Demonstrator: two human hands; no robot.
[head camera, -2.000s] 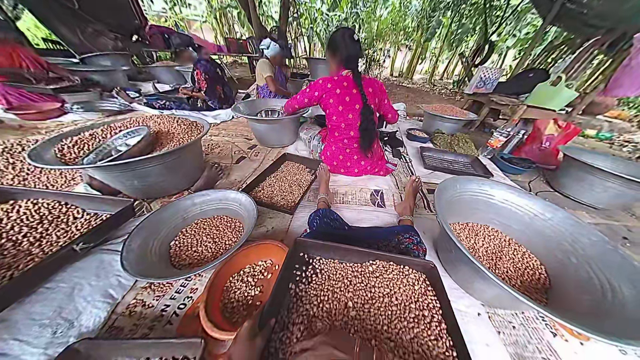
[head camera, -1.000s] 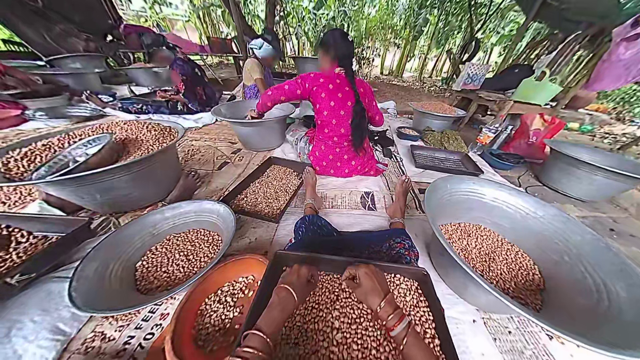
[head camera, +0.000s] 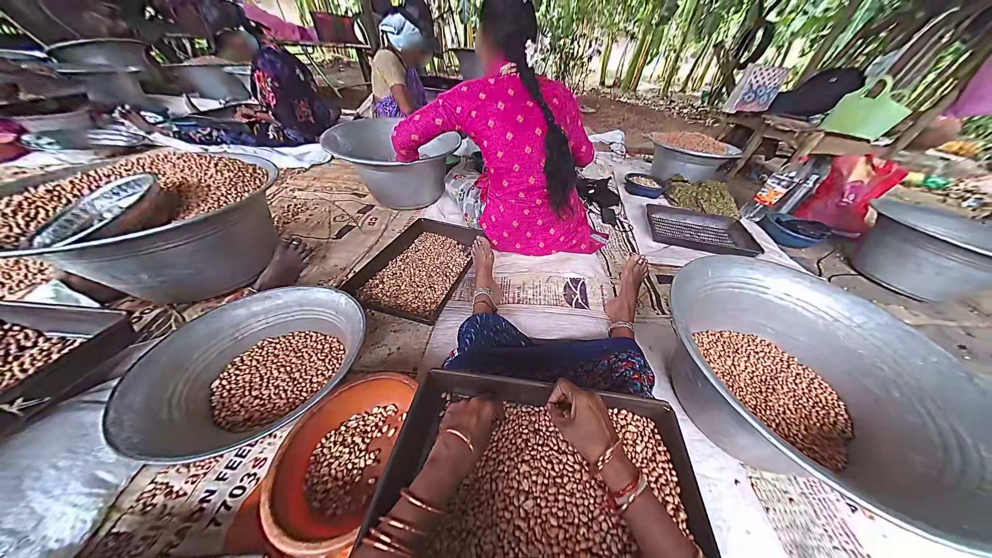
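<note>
A dark rectangular tray (head camera: 673, 434) full of brown nuts or kernels (head camera: 527, 480) lies over my lap. My left hand (head camera: 471, 422) is low over the nuts near the tray's far left corner, fingers curled downward; what it holds is hidden. My right hand (head camera: 577, 415) is near the far rim, its fingers bent together; whether a nut is between them does not show. Left of the tray stands an orange bowl (head camera: 287, 465) with paler kernels (head camera: 349, 457). A wide metal basin (head camera: 163, 387) with nuts is farther left, and a larger metal basin (head camera: 775, 294) with nuts stands on the right.
A person in a pink top (head camera: 504, 155) sits beyond my feet, an arm in a metal tub (head camera: 387, 174). A second dark tray of nuts (head camera: 415, 271) lies by my left foot. At left stands a big tub (head camera: 201, 256) heaped with nuts. Other people sit farther back.
Two seconds ago my hands were low at the tray's near edge; one second ago both were over its far part, where they remain. My right hand's fingers have lifted toward the far rim.
</note>
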